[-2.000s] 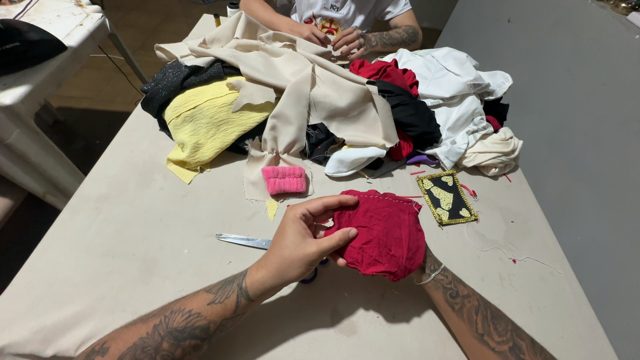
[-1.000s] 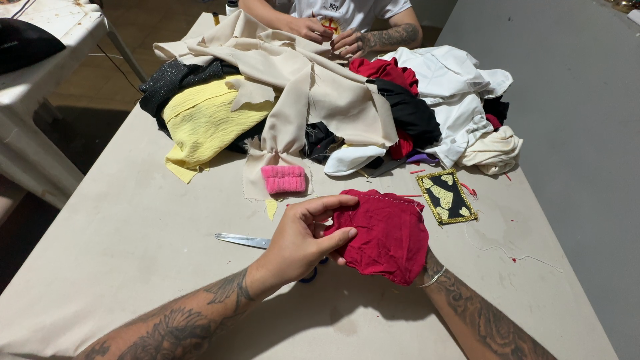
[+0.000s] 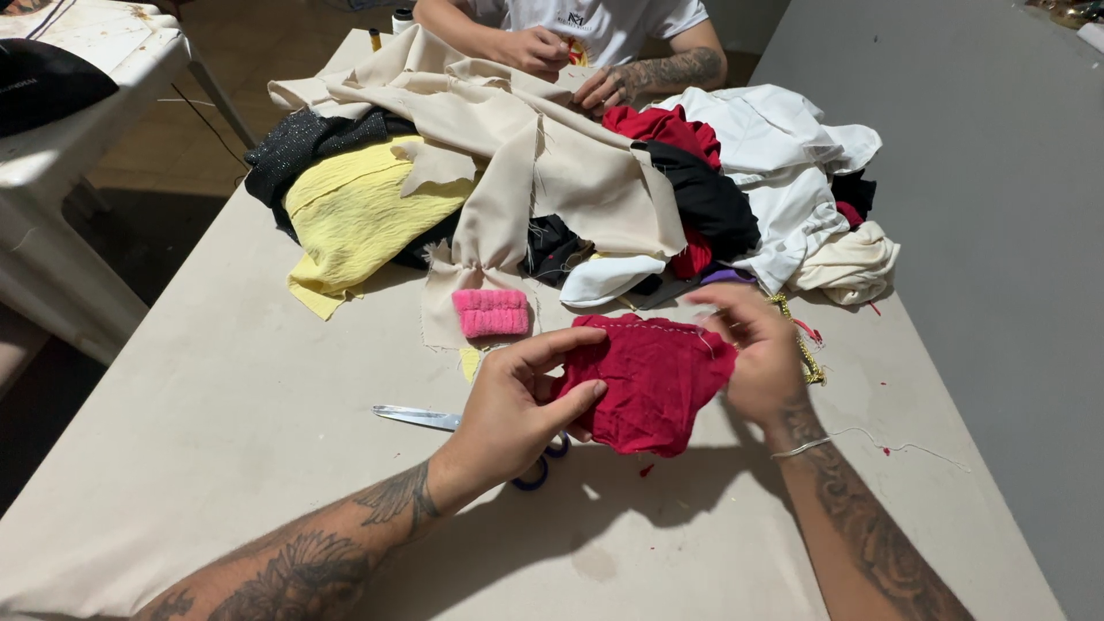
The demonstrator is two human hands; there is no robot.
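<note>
My left hand (image 3: 526, 401) grips the left edge of a red fabric piece (image 3: 651, 388), thumb in front. White running stitches cross the cloth near its top edge, and a thread trails at its upper right. My right hand (image 3: 759, 349) is at the cloth's right edge, fingers bent and partly blurred; whether it pinches a needle or the thread I cannot tell. Under my left hand lie scissors (image 3: 418, 417) with dark blue handles, partly hidden. A pink terry wristband-like piece (image 3: 492, 312) lies beyond. Behind my right hand shows the gold trim (image 3: 811, 358) of a patch, mostly covered.
Across the table (image 3: 216, 431) lies a heap of beige (image 3: 595, 190), yellow (image 3: 362, 216), black, red and white fabric (image 3: 776, 147). Another person's hands (image 3: 569, 69) are at work behind it. A white side table (image 3: 155, 60) with a black iron (image 3: 47, 86) stands at left.
My right hand has come out from behind the red cloth to its upper right side, and now covers most of the black and gold patch. My left hand keeps its hold.
</note>
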